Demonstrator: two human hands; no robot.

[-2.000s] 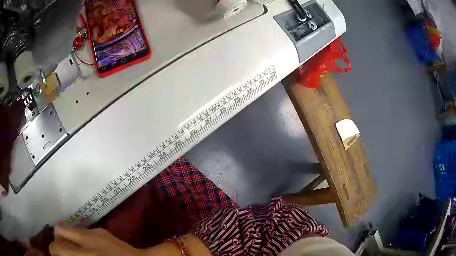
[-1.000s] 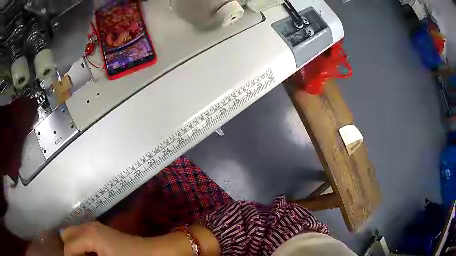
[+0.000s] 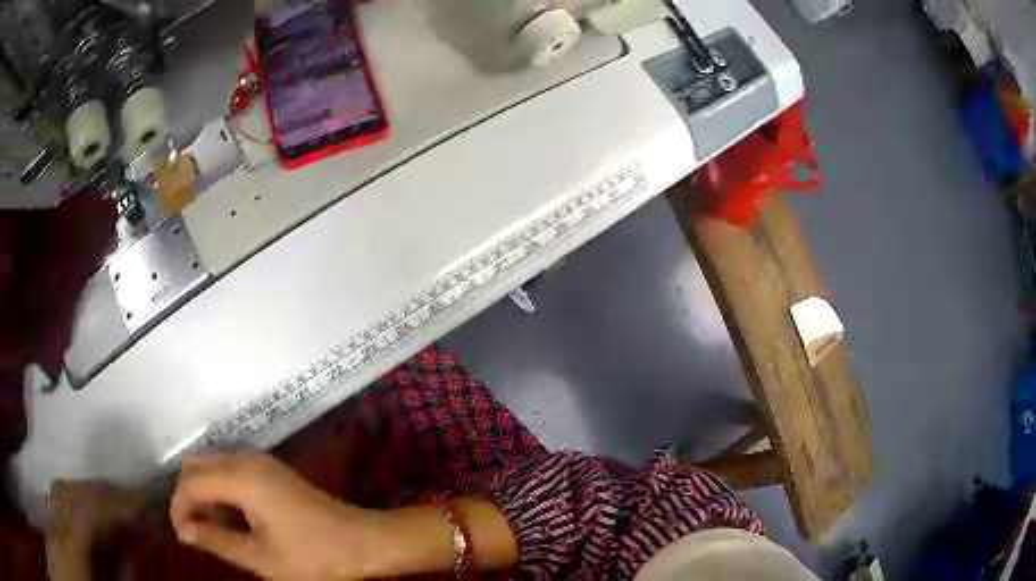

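Dark maroon fabric [image 3: 34,295] hangs at the left edge of the machine bed and also lies dark and blurred below the table's front edge. My right hand [image 3: 256,511], with a bracelet at the wrist, is over this fabric at the table's front edge, fingers curled with a gap inside; whether it pinches fabric is unclear. My left hand [image 3: 74,528] is blurred at the lower left, partly cut off; its fingertips cannot be made out. The presser foot [image 3: 128,210] stands over the silver needle plate [image 3: 159,272] at upper left.
A phone in a red case [image 3: 324,85] lies on the machine bed. A ruler [image 3: 454,295] runs along the front edge. A grey tray [image 3: 716,85] with dark metal tools is at the right end. A red plastic bag [image 3: 755,176] hangs over a wooden bench [image 3: 784,352].
The view has shifted, so the machine and bench sit further right. My right hand appears more fully and its curled fingers show. My left hand shows separately as a blur at lower left.
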